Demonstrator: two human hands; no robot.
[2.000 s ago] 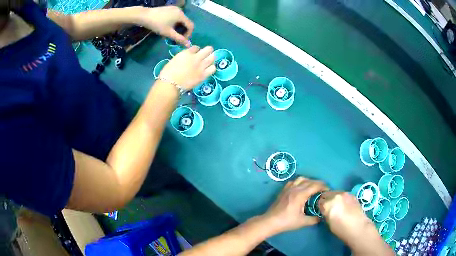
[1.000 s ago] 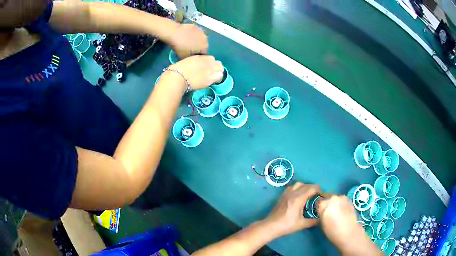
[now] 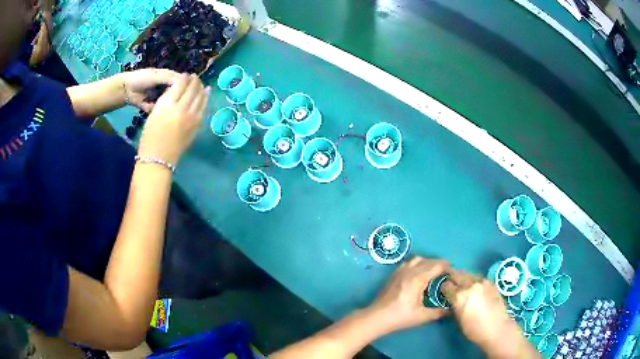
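Note:
A turquoise motor housing is held low over the green bench. My left hand is wrapped around its left side. My right hand is closed at its right edge, with the fingers at its opening; what they pinch is hidden. A housing with motor fitted stands on the bench just above my left hand, its dark wire tail out to the left.
Turquoise housings stand at right beside silver motors and a blue bin. Several motor-fitted housings stand at centre-left. A neighbouring person's hands are near a box of black parts. A whitish rail edges the bench.
The neighbour's hands have moved left, off the housings and toward the black parts, uncovering several housings. My hands stay on the same housing, with little movement.

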